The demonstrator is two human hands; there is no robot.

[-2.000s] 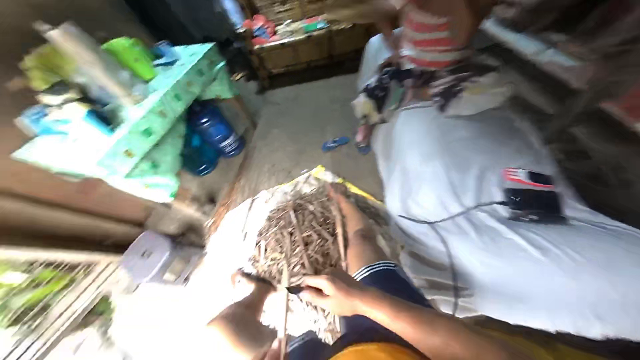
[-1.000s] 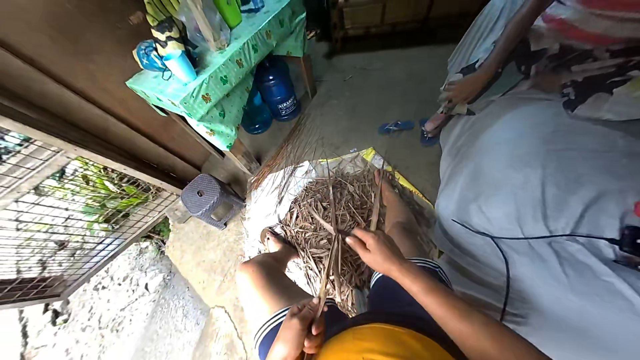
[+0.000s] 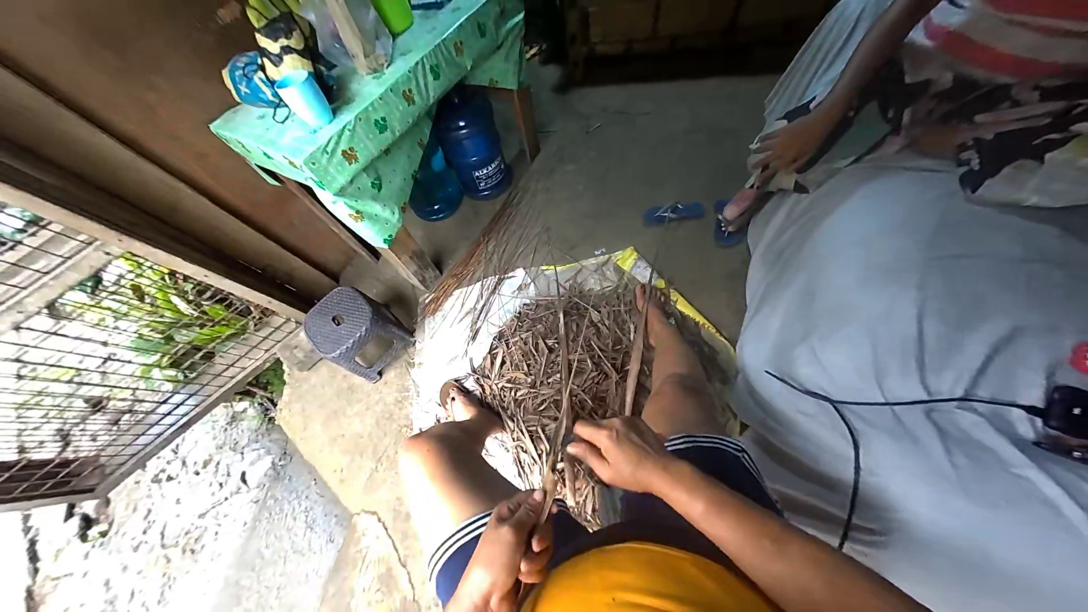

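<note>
My left hand [image 3: 510, 544] is closed round the lower end of a long dry palm leaf strip [image 3: 561, 382], which points away from me. My right hand [image 3: 616, 450] lies beside the strip, further up, with bent fingers; whether it holds a knife or a part of the leaf I cannot tell. Beneath both hands is a heap of short dry leaf pieces [image 3: 544, 348] on a white and yellow sack [image 3: 446, 331], between my legs. Thin brown leaf ribs [image 3: 484, 246] lie in a bundle at the sack's far left edge.
A grey plastic stool [image 3: 344, 323] stands at left, near a wire mesh panel [image 3: 170, 365]. Behind it is a table with a green cloth [image 3: 365, 136] and blue water jugs [image 3: 472, 149] below. A person sits on a cloth-covered bed [image 3: 867, 280] at right, above blue slippers [image 3: 673, 212]. A black cable [image 3: 926, 401] crosses the bed.
My hands were close together over the heap two seconds ago; my left hand has since moved back toward my body. The view has shifted strongly.
</note>
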